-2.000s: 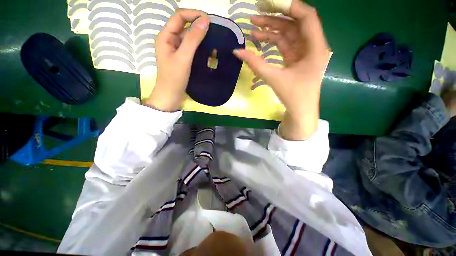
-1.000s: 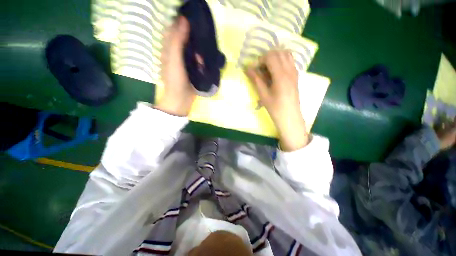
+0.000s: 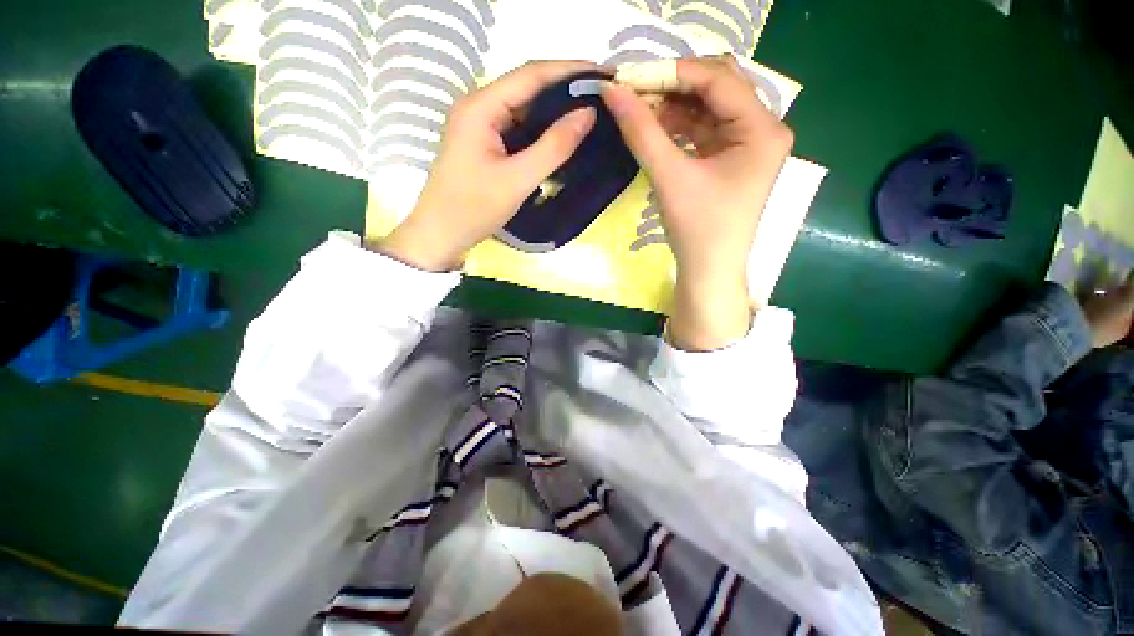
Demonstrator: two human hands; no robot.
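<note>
The navy oval piece (image 3: 575,196) is held above the yellow and white sticker sheets (image 3: 313,93), with a small opening near its middle. My left hand (image 3: 504,149) grips its left side, thumb on top. My right hand (image 3: 703,143) pinches a grey-white crescent sticker (image 3: 587,88) at the piece's far edge; part of the sticker is hidden by the fingers. A right-hand finger has a pale yellow covering. Another pale crescent shows on the near rim of the piece.
A stack of navy ovals (image 3: 162,140) lies left of the sheets. A pile of navy pieces (image 3: 945,196) lies right on the green table (image 3: 858,292). A blue stool (image 3: 124,323) stands lower left. Another person's denim sleeve (image 3: 1014,336) and hand are at right.
The oval piece has been turned, so the crescent end seen earlier faces me. My right hand has moved from the sheets to the piece's far edge with a sticker.
</note>
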